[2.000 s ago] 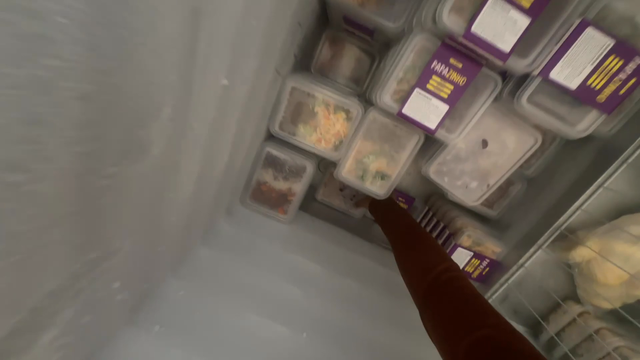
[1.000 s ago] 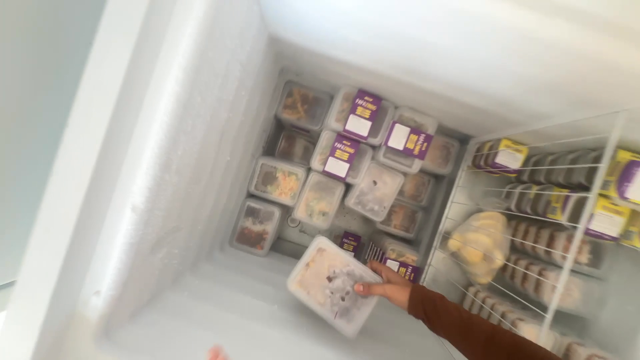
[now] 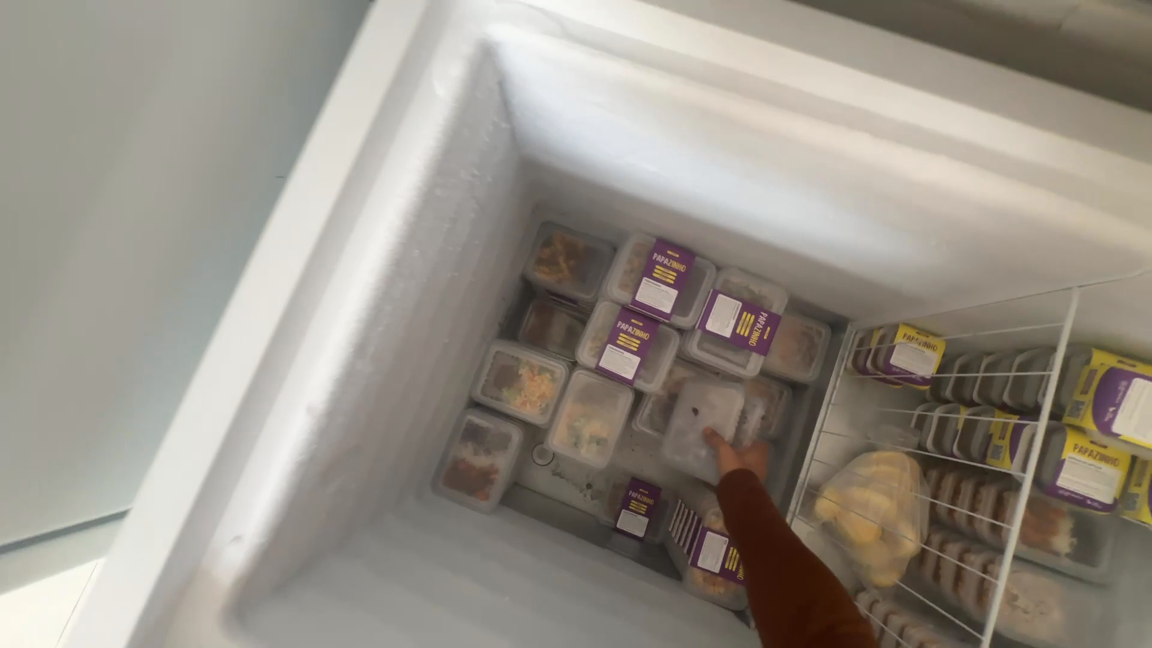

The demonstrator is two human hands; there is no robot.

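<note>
Deep inside a chest freezer, my right hand (image 3: 740, 453) grips the lower right edge of a frosted plastic food container (image 3: 702, 423), with the thumb on its lid. Other lidded containers lie under and behind it. To its left is a container with pale and green food (image 3: 590, 418); further left sits one with shredded orange food (image 3: 520, 382). A purple-sleeved container (image 3: 627, 349) lies just above left. Below my hand, a purple-sleeved pack (image 3: 717, 551) stands beside a row of thin edges. My left hand is out of view.
A white wire divider (image 3: 1017, 504) runs along the right, with a bag of yellowish food (image 3: 873, 515) and rows of yellow-sleeved packs (image 3: 1084, 468) behind it. The freezer's white rim (image 3: 297, 225) slants along the left. Two more sleeved containers (image 3: 664, 279) lie near the far wall.
A second ago my right hand held a container with whitish and dark contents nearer the camera; now it is lower in the freezer, on a container further back. The view has pulled back since the first frame.
</note>
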